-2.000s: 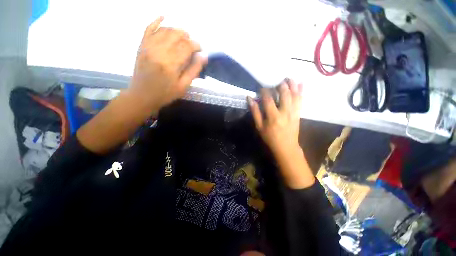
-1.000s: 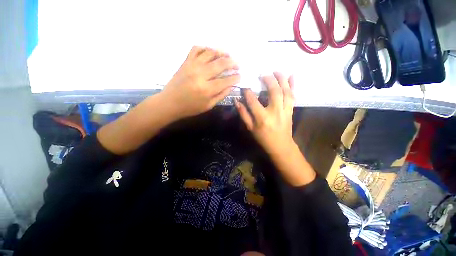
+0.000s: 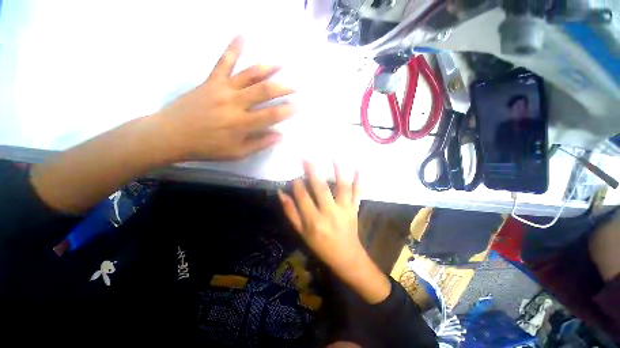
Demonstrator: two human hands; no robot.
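My left hand (image 3: 228,112) lies spread, palm down, on the bright white table (image 3: 88,88). White fabric may lie under it, but the glare hides any edges. My right hand (image 3: 323,211) is at the table's front edge, fingers apart, fingertips on the white surface. No held thing shows in either hand. The red-handled scissors (image 3: 409,102) lie right of my hands, with the black-handled scissors (image 3: 452,153) beside them. The machine (image 3: 503,34) shows at the upper right; its needle area is lost in glare.
A smartphone (image 3: 510,132) with a white cable lies right of the scissors. Below the table are a cardboard box (image 3: 462,277) with dark cloth, a bundle of white strips (image 3: 449,327) and blue plastic (image 3: 493,327). A person's arm (image 3: 606,248) shows at the right edge.
The dark strip held between my hands earlier no longer shows. My left hand has opened flat and both hands have moved apart. The view has shifted, showing more of the machine.
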